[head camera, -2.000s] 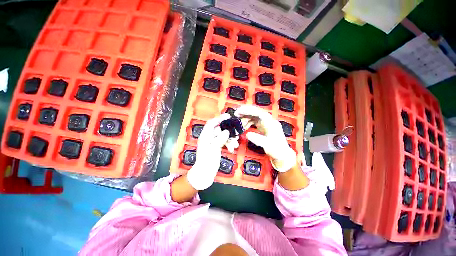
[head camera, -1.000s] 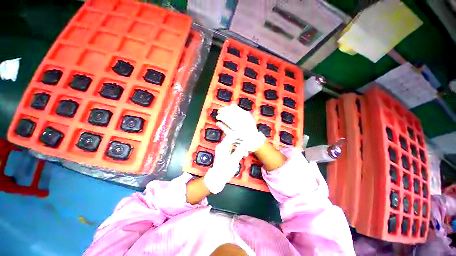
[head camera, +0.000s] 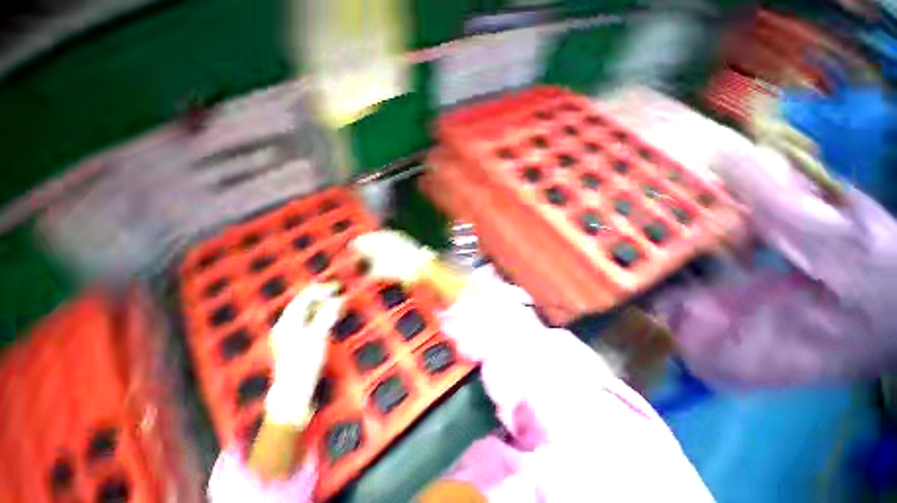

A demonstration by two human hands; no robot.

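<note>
The whole view is blurred. The middle orange-red foam tray [head camera: 367, 417] lies in front of me, with black camera-like units [head camera: 390, 394] in its pockets. My left hand [head camera: 299, 349], in a white glove, is over the middle of this tray. My right hand [head camera: 395, 257], also gloved, is over its upper right part, a short way from my left hand. Dark spots show by the fingertips of both hands. I cannot tell whether they are held units or units in pockets.
Another foam tray [head camera: 64, 393] with a few units is cut off at lower left. A tray stack [head camera: 511, 231] stands to the right. Another person's pink sleeve [head camera: 787, 211] and gloved hand [head camera: 787, 138] are at far right. Blurred sheets [head camera: 236, 157] are behind the trays.
The view has swung right, so the trays appear further left and the person at right shows. My hands, together one second ago, are now apart. The dark unit between them two seconds ago cannot be made out.
</note>
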